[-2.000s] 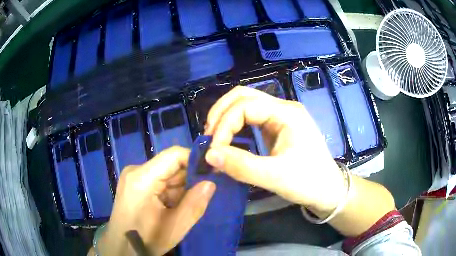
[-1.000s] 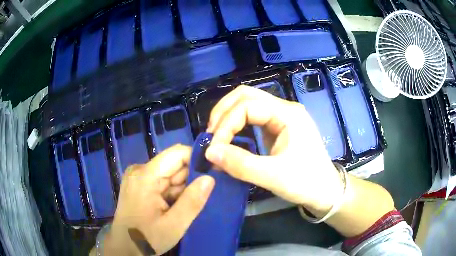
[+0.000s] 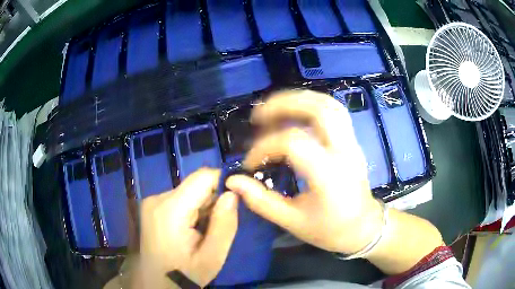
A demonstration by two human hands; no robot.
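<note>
A blue phone case (image 3: 245,248) is held upright in front of the tray, its top end between my hands. My left hand (image 3: 183,228) grips its left edge near the top, with a small dark strip (image 3: 183,279) on the back of the hand. My right hand (image 3: 316,175) is blurred; its thumb lies at the case's top end and its fingers are apart. I cannot tell if it holds anything. The black tray (image 3: 243,121) holds rows of blue cases. A dark see-through sheet (image 3: 130,107) lies across its left and middle part.
A white desk fan (image 3: 464,73) stands right of the tray. Stacked whitish sheets (image 3: 16,203) are at the far left, and a small white block (image 3: 39,156) is by the tray's left edge. More black trays (image 3: 485,34) are at the far right. A brown carton (image 3: 484,248) shows at lower right.
My right fingers have lifted and spread from the case's top end, while the thumb stays near it. My left hand still holds the case. The view has shifted slightly.
</note>
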